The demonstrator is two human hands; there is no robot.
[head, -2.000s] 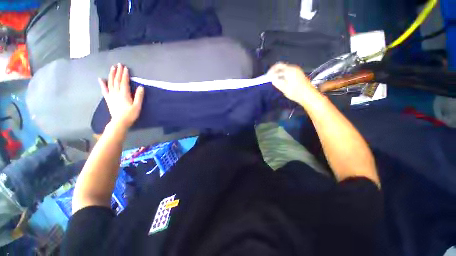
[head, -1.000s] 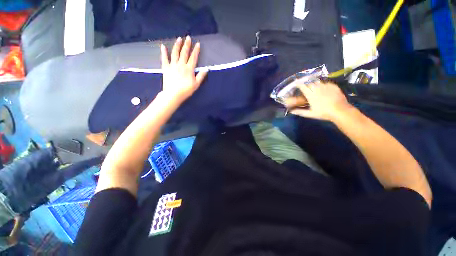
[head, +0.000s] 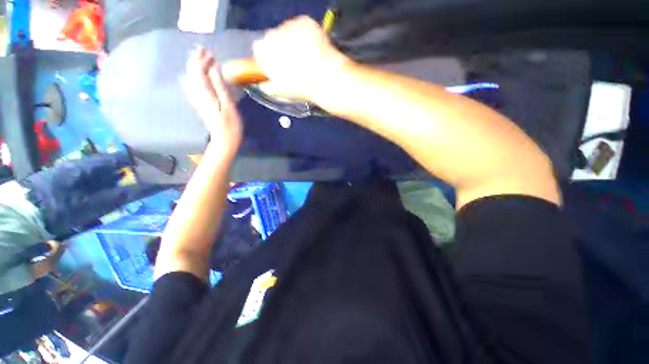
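Note:
The navy garment [head: 324, 138] lies on the grey padded pressing board [head: 146, 92], with a small white dot on it. A short piece of its white edge shows at right, past my right forearm. My right hand [head: 302, 60] is closed on the brown wooden handle of the steam iron [head: 281, 104], which is over the garment's left part. Most of the iron is hidden behind my hand. My left hand [head: 217, 99] is raised on edge at the garment's left end, beside the handle's tip; whether it touches the cloth is unclear.
A pale card [head: 605, 114] lies at the right end of the table. A dark flat rectangle [head: 154, 160] is at the board's near edge. A blue crate [head: 132, 256] stands on the floor at left, near another person's hand [head: 44, 259]. A dark hose bundle [head: 484, 25] runs across the top.
My right hand first let go of the garment edge, then took the iron at right and has carried it left over the garment. My left hand has moved to the garment's left end. The view has shifted.

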